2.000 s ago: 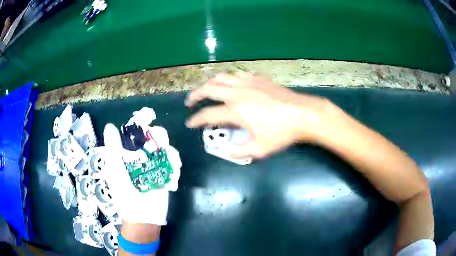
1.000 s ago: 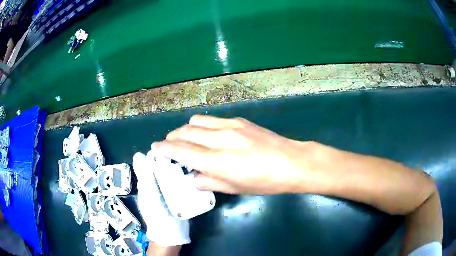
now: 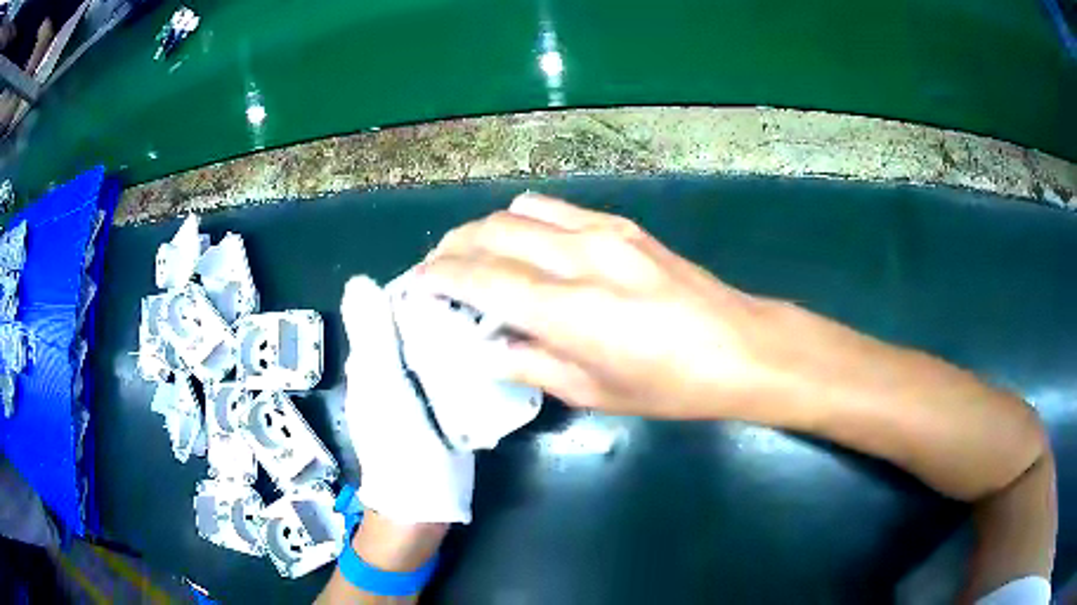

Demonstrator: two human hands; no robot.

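Note:
A white plastic housing [image 3: 467,372] is held between my two hands over the dark bench, its smooth outer side facing up. My left hand [image 3: 402,414], in a white glove with a blue strap at the wrist, holds it from the left and below. My bare right hand [image 3: 591,307] lies over its top and right side, fingers curled on its upper edge. The green circuit board, its wires and the black socket core cannot be seen in this frame. White socket housings [image 3: 281,349] lie heaped on the bench left of my glove.
A blue corrugated tray [image 3: 53,343] with white parts stands at the left edge. A worn, paint-chipped ledge [image 3: 661,142] crosses behind my hands. Beyond it is the green conveyor belt [image 3: 413,65], with a small board-and-wire cluster [image 3: 177,32] at the upper left.
My right hand has brought a housing from the bench to my left hand, covering the board and black core that lay in the glove. Both hands now hold it. The view has shifted slightly.

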